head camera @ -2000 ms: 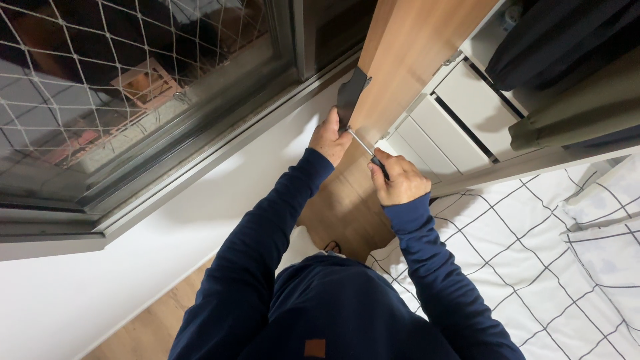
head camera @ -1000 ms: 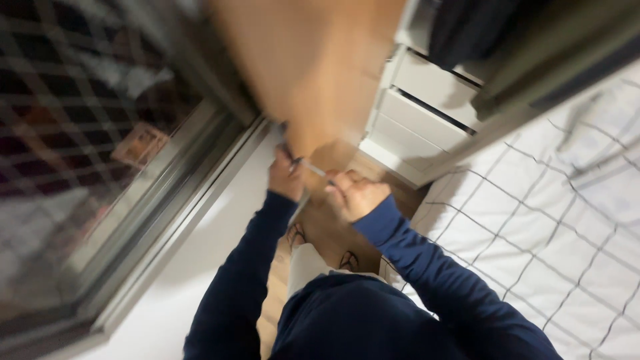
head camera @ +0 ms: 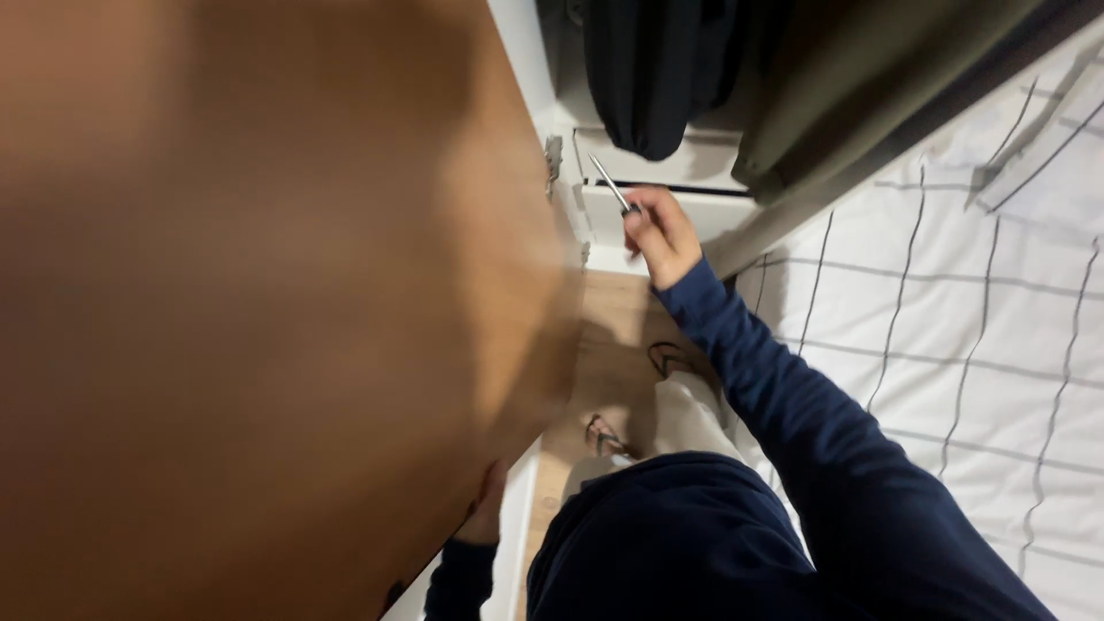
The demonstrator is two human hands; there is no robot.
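My right hand (head camera: 662, 235) grips the dark handle of a screwdriver (head camera: 610, 183), its metal shaft pointing up and left in front of the white drawers (head camera: 681, 213). A large wooden cabinet door (head camera: 328, 285), blurred, fills the left side. Metal hinges (head camera: 554, 162) show at its far edge, beside the white cabinet frame. My left hand (head camera: 488, 503) is at the door's near lower edge, partly hidden by it, and its fingers cannot be made out. Something small and dark shows at that edge below it, too unclear to name.
Dark garments (head camera: 642, 78) and an olive garment (head camera: 811, 95) hang over the drawers. A bed with a white, black-lined cover (head camera: 931, 345) lies to the right. My feet in flip-flops (head camera: 604, 435) stand on the wooden floor (head camera: 561, 466) between door and bed.
The wooden door has swung across the left side, covering the window and netting seen earlier. My hands have moved apart; the screwdriver, earlier between them, is in my right hand alone.
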